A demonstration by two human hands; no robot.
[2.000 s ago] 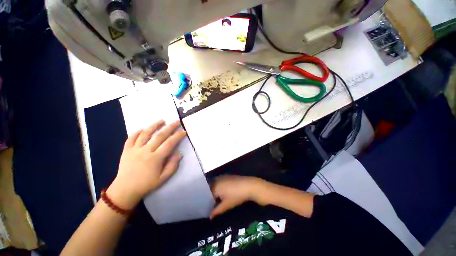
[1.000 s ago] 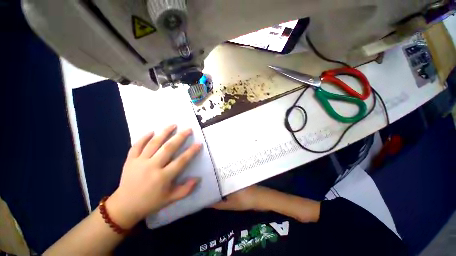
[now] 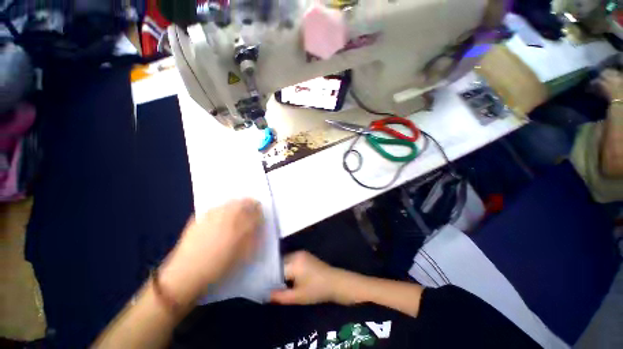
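Observation:
A pale white panel (image 3: 229, 178) runs from under the sewing machine head (image 3: 396, 51) toward my body, with a navy panel (image 3: 164, 163) along its left. My left hand (image 3: 229, 235) is blurred and lies on the near part of the white panel; its fingers look bent, and whether they grip cloth is unclear. My right hand (image 3: 309, 278) holds the panel's near right corner at the table's front edge. The needle area (image 3: 251, 121) is above the panel's far end, with a bright blue part (image 3: 266, 140) beside it.
Red and green scissors (image 3: 393, 140) with a black cord (image 3: 369, 185) lie right of the panel. A phone (image 3: 313, 92) stands behind the needle. Navy cloth (image 3: 75, 204) drapes at left. Sewn white pieces (image 3: 454, 255) are at lower right. Another person's arm (image 3: 613, 136) shows at far right.
The view has pulled back and shows more of the machine and surroundings. My left hand's spread fingers have drawn in. My right hand, partly under the panel before, now shows at its corner.

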